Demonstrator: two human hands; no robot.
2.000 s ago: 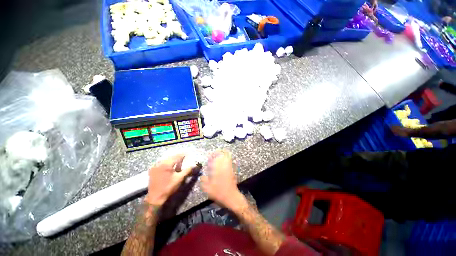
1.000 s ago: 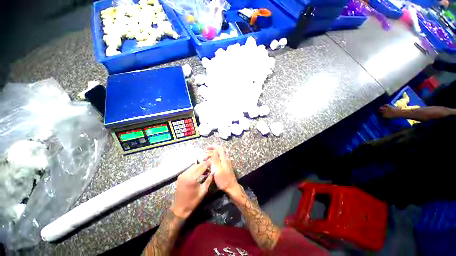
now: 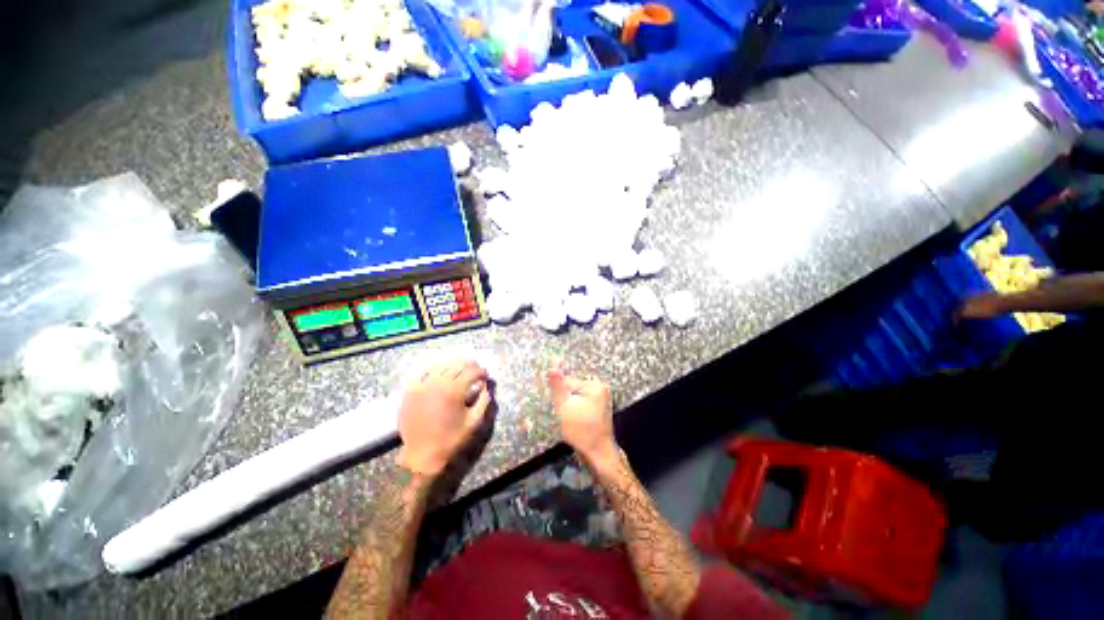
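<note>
A long white dough-like rope [image 3: 260, 491] lies slantwise along the front of the speckled tabletop. My left hand [image 3: 443, 418] is closed around its right end, which the fingers mostly hide. My right hand [image 3: 586, 412] is a short way to the right, apart from the rope, with fingers curled. Glare at its fingertips hides whether it holds a lump. A heap of white lumps [image 3: 575, 194] lies beyond my hands, overexposed in the middle, with a few separate lumps at its near edge. The blue-topped digital scale [image 3: 369, 224] stands left of the heap.
A clear plastic bag [image 3: 182, 327] with white compound lies at left. A dark phone-like rectangle [image 3: 239, 224] is beside the scale. Blue trays [image 3: 363, 131] at the back hold yellow pieces and bagged items. A red stool [image 3: 835, 515] is on the floor. Another person's arm [image 3: 1041, 297] reaches over yellow pieces.
My hands were together at the rope's right end a second ago. Now they are apart, with my right hand moved to the right and my left hand closed over the end.
</note>
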